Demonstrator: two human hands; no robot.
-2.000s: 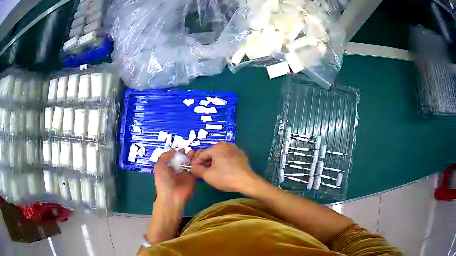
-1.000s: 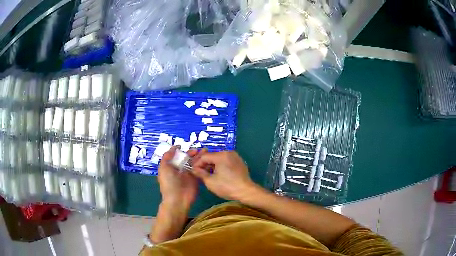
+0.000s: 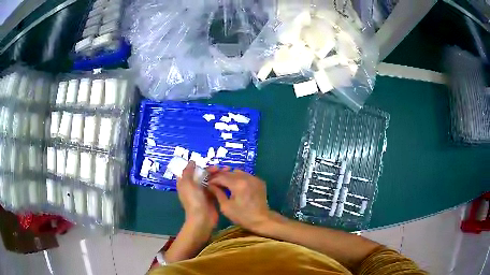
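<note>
My left hand (image 3: 196,196) holds a small white housing (image 3: 200,174) between thumb and fingers, over the near edge of the blue parts tray (image 3: 177,121). My right hand (image 3: 242,196) is beside it, its fingertips together at the housing's right side. What the right fingertips pinch is hidden and too small to tell. Small white inserts (image 3: 226,127) lie scattered in the blue tray. The clear ribbed blister tray (image 3: 344,126) at the right holds pale pinned rods (image 3: 340,188) in its near half.
Finished-unit blister trays (image 3: 96,129) with white blocks stand at left, a second blue tray (image 3: 102,59) behind. A large clear poly bag (image 3: 177,53) and a bag of housings (image 3: 317,45) lie at the back. Spare blister trays (image 3: 470,96) stand far right.
The view has shifted slightly. The hands remain together at the housing. The thin light lines seen earlier between the housing and right fingertips no longer show clearly.
</note>
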